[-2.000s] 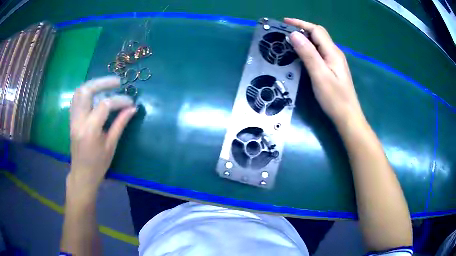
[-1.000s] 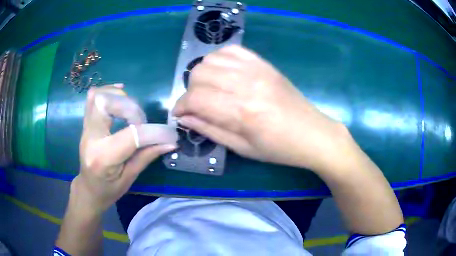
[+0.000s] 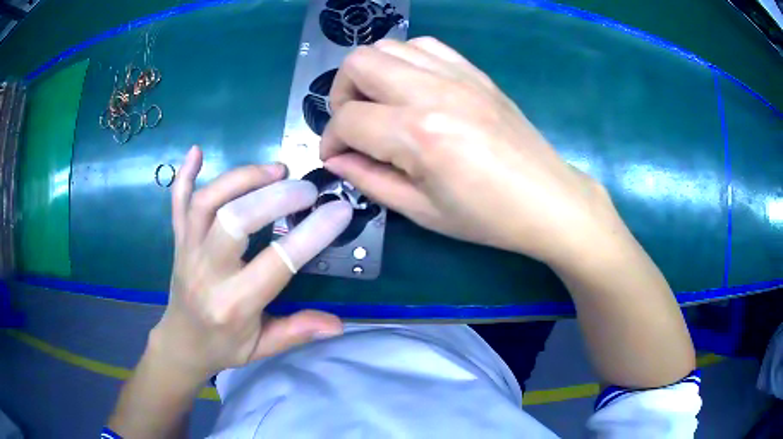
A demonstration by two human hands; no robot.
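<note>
The three-hole plate (image 3: 294, 146) lies on the green mat in front of me, its top end cut off by the frame. My left hand (image 3: 232, 249) has whitish cots on two fingers, and their tips rest in the lowest opening; its other fingers are spread. My right hand (image 3: 429, 146) covers the plate between the middle and lowest openings, with thumb and fingertips together at the lowest opening's upper edge. Whether it pinches a ring is hidden. A pile of copper and silver wire rings (image 3: 129, 107) lies at the upper left. One loose ring (image 3: 165, 176) lies below it.
A brighter green patch (image 3: 47, 171) and an edge-on brownish stack (image 3: 9, 171) are at the far left. Blue tape (image 3: 481, 313) lines the mat's near edge. A grey floor with yellow lines shows below. Part of a person or cloth shows at the lower right edge.
The plate has moved left and a little away from me since the oldest frame. My left hand has come from the ring pile to the lowest opening. My right hand has left the plate's top end.
</note>
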